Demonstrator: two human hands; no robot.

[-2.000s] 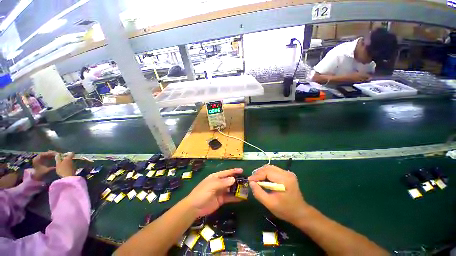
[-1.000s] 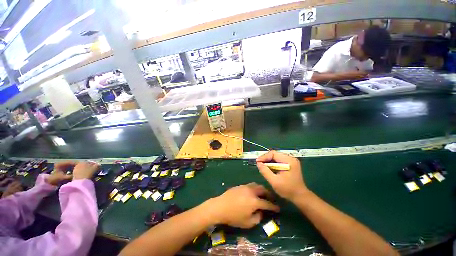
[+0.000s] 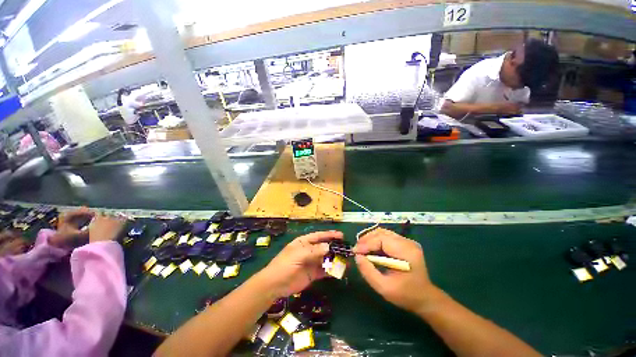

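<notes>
My left hand [image 3: 301, 262] holds a small black watch unit [image 3: 339, 248] between thumb and fingers over the green bench. A white and yellow battery [image 3: 335, 267] hangs below the unit. My right hand [image 3: 394, 268] grips a cream pen tool [image 3: 387, 262], with its front end at the right side of the unit. The exact contact of the tip is too small to tell. A white cable [image 3: 342, 199] runs from the power supply [image 3: 305, 160] toward my right hand.
Several watch units with batteries lie in rows at left [image 3: 202, 251], near my left forearm [image 3: 289, 323] and at right [image 3: 597, 256]. A dark disc [image 3: 302, 199] lies on the wooden board [image 3: 324, 181]. A metal post [image 3: 202, 132] stands behind. Pink sleeves [image 3: 97, 286] are at left; another person [image 3: 485, 84] sits across.
My left hand has risen from the near units and now holds a unit with its battery. My right hand has brought the pen tool down to it. The lone near battery no longer shows on the bench.
</notes>
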